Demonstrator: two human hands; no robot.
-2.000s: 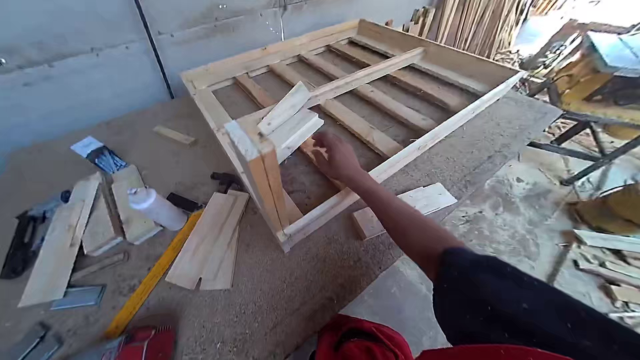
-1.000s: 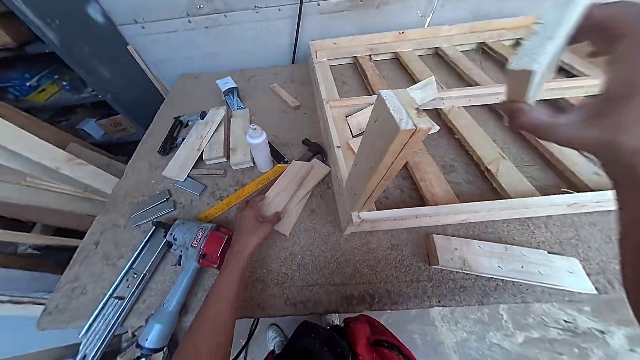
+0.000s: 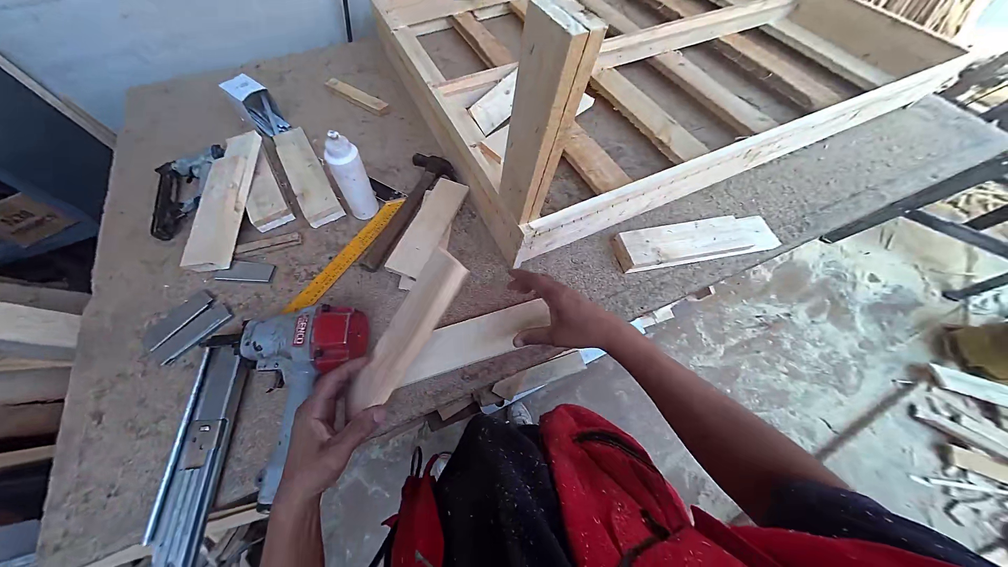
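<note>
My left hand [image 3: 335, 425] grips the lower end of a short wooden board [image 3: 413, 327], tilted up over the bench. Another flat board [image 3: 480, 340] lies near the bench's front edge; my right hand [image 3: 571, 315] is at its right end, fingers spread, the thumb touching or just above it. A Senco pneumatic nailer [image 3: 303, 342] lies beside my left hand. Beyond my hands stands the wooden frame [image 3: 669, 185] with slats and an upright corner post [image 3: 547, 110]. A stepped pair of short boards [image 3: 693, 242] rests right of my right hand.
On the workbench [image 3: 134, 315] lie a claw hammer [image 3: 409, 209], a yellow square [image 3: 346, 256], a white bottle [image 3: 350, 175], a smaller nail gun [image 3: 181, 189], nail strips [image 3: 189, 327] and several board offcuts [image 3: 224, 201]. Wood scraps [image 3: 965, 429] litter the floor at right.
My left hand has raised a board off the bench. My right hand has come down from the upper right to the flat board at the front edge. The view has shifted.
</note>
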